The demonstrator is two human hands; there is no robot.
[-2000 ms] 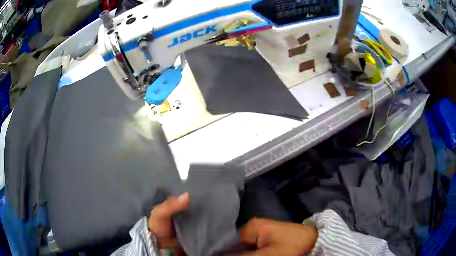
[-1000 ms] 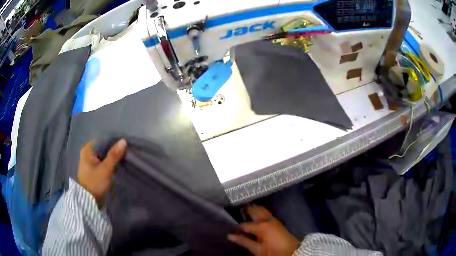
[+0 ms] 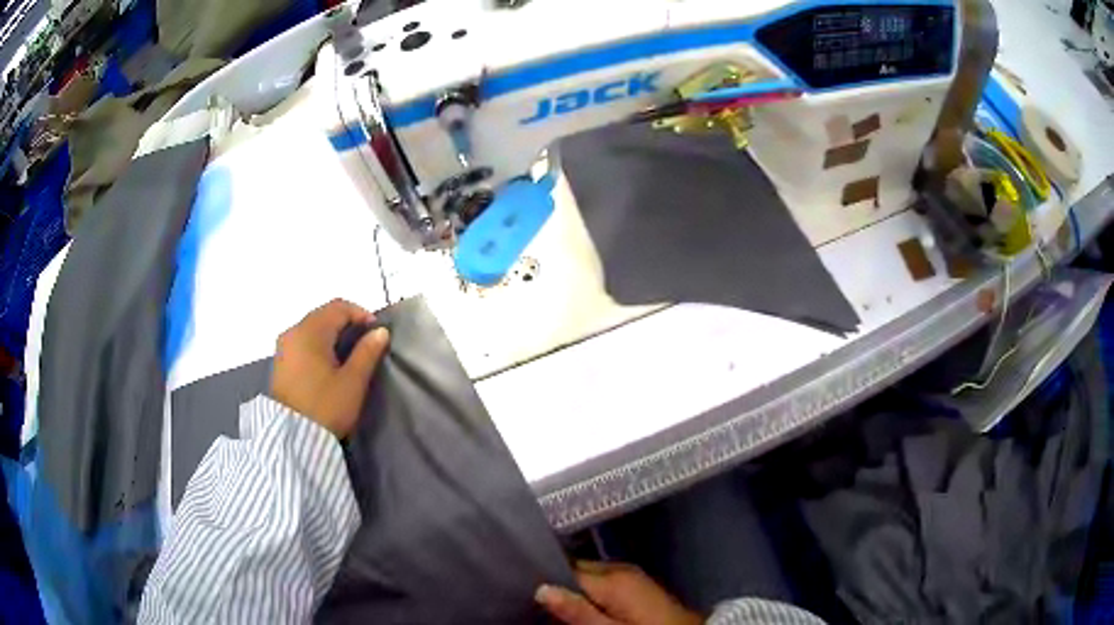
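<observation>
A large dark grey cut panel [image 3: 428,440] lies over the table's front edge, left of centre. My left hand [image 3: 332,364] pinches its top edge, below and left of the needle area. My right hand [image 3: 623,596] holds its right edge low at the front, partly cut off by the frame's bottom. The white sewing machine [image 3: 586,92] stands behind, with a bright blue oval piece [image 3: 505,232] beside the needle. Small grey cut pieces [image 3: 690,214] rest on the bed against the machine arm.
Stacked grey pieces [image 3: 110,330] lie at the left over blue plastic [image 3: 196,263]. A ruler strip [image 3: 733,440] runs along the front edge. A grey heap [image 3: 965,501] lies below right. Thread and tape rolls [image 3: 1048,144] are at far right.
My left hand has moved right and slightly up with the panel's edge. The panel has been drawn away from the needle area, baring the white bed. My right hand is slightly lower.
</observation>
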